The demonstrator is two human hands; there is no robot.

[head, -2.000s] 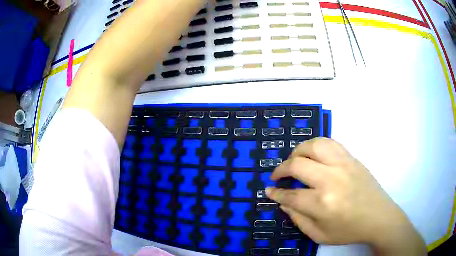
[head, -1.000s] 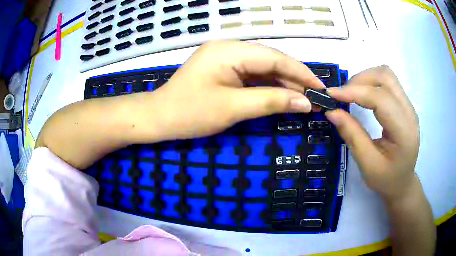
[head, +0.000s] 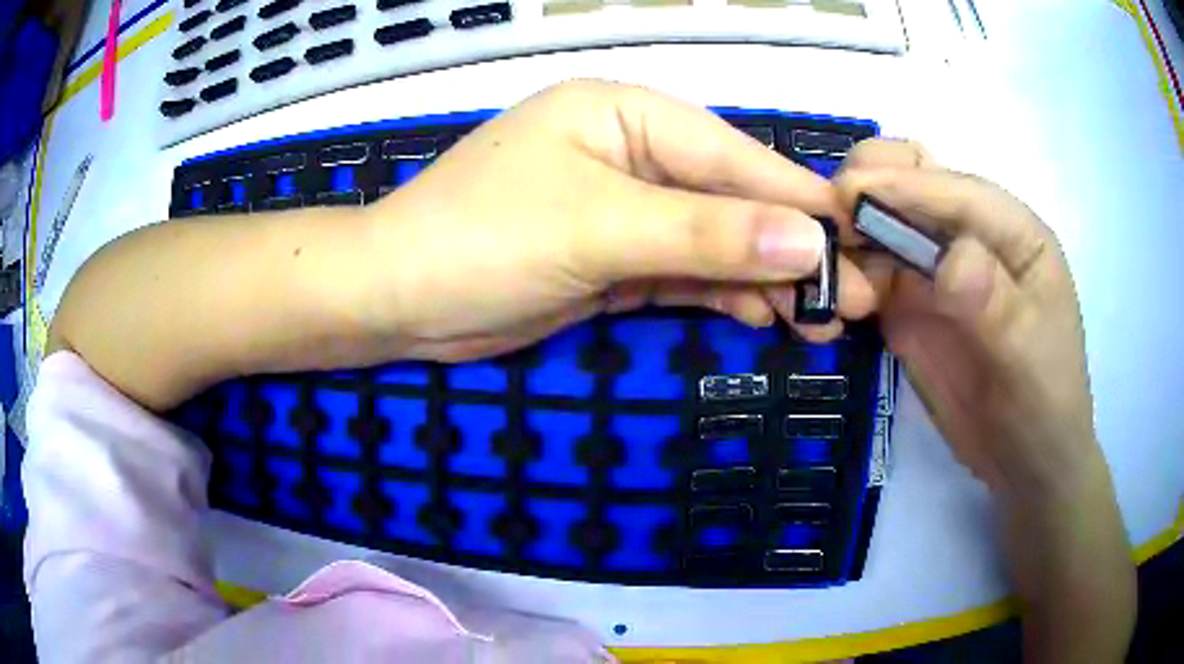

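Note:
My left hand [head: 558, 227] reaches across from the left and pinches a small dark piece [head: 817, 279] with a bright face, held upright between thumb and fingers. My right hand [head: 993, 266] is beside it and holds a black bar with a grey centre [head: 899, 235], tilted, between thumb and fingers. The two pieces are close together but apart. Both are above the right part of the blue and black tray [head: 565, 435]. Outlined black parts [head: 735, 387] sit in the tray's right columns and top rows. My left hand and forearm hide part of the tray.
A white tray [head: 675, 33] with black bars and tan slots lies beyond the blue tray. A pink stick [head: 109, 62] and a thin greyish tool [head: 65, 214] lie at the left. Thin metal tips [head: 967, 18] show at the top right. Yellow tape edges the bench.
My left hand came from over the white tray to meet my right hand, which rose from the tray's right columns. The single visible black part between them now shows as two separate pieces.

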